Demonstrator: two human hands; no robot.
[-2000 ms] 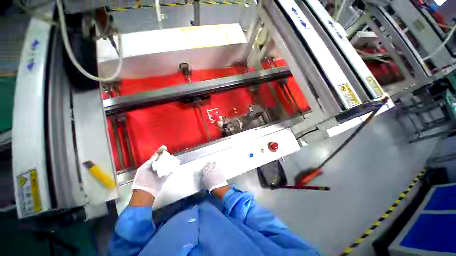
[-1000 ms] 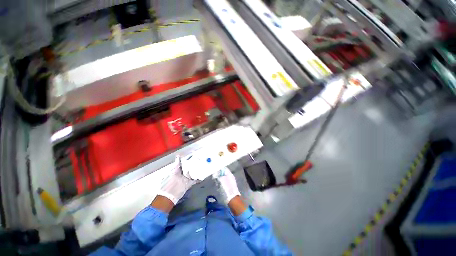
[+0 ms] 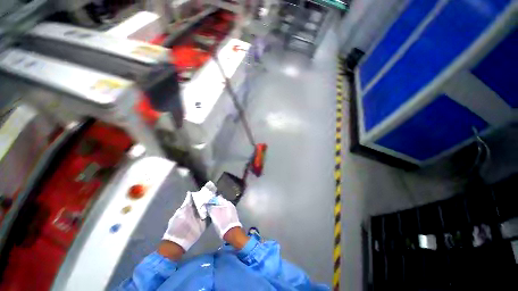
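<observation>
My left hand point(image 3: 186, 224), in a thin white glove, holds a crumpled white cloth point(image 3: 203, 198) in front of my body. My right hand point(image 3: 224, 215), also gloved in white, is closed on the right side of the same cloth, close beside my left hand. Both hands are above the floor, to the right of the white front panel point(image 3: 105, 230). The panel carries a red knob point(image 3: 137, 191) and small yellow and blue buttons. The picture is blurred, so finger detail is unclear.
A dark dustpan point(image 3: 230, 187) lies just beyond my hands, with a red-headed broom point(image 3: 259, 159) beside it. Another white machine point(image 3: 210, 85) is ahead left. Yellow-black tape point(image 3: 338, 170) runs along the grey floor. A blue-panelled cabinet point(image 3: 420, 74) and a dark rack point(image 3: 443, 227) are at right.
The view has turned right, so the machine has shifted left and the blue cabinet has appeared. The hands have left the front panel and come together at the cloth.
</observation>
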